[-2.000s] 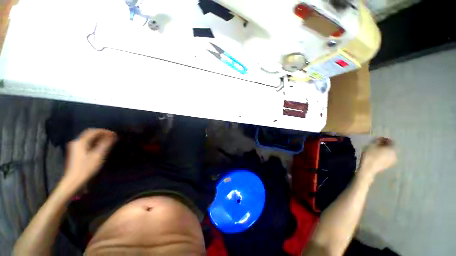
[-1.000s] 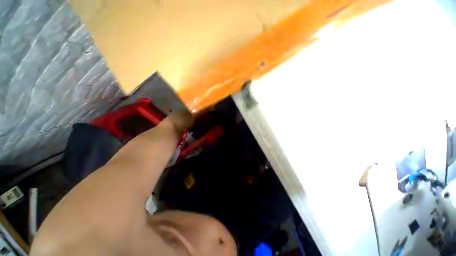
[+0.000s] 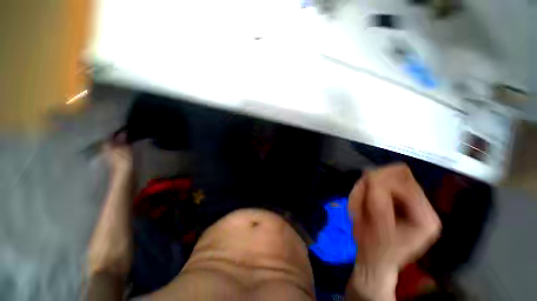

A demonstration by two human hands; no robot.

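Observation:
The frame is blurred. My left hand [image 3: 119, 156] is at the left, below the table's front edge. Its fingers are closed at the edge of a dark cloth piece [image 3: 158, 121], which hangs to their right; the exact grip is blurred. My right hand [image 3: 393, 214] is raised in front of the table edge at the right, its fingers loosely curled. I see nothing in it, but the inside of the curl is partly hidden. Blue-handled thread snips [image 3: 419, 70] lie on the white machine table [image 3: 224, 64], apart from both hands.
A small black scrap [image 3: 385, 22] lies behind the snips. The bobbin winder fitting [image 3: 474, 146] is at the table's right end. Cardboard [image 3: 41, 59] is at the far left. Below the table are red items [image 3: 162, 197] and a blue stool or lid [image 3: 334, 235], partly behind my right hand.
The view has swung back from the cardboard corner to the table front. My left hand has come out from beside the cardboard with dark cloth at its fingers. My right hand is back in view.

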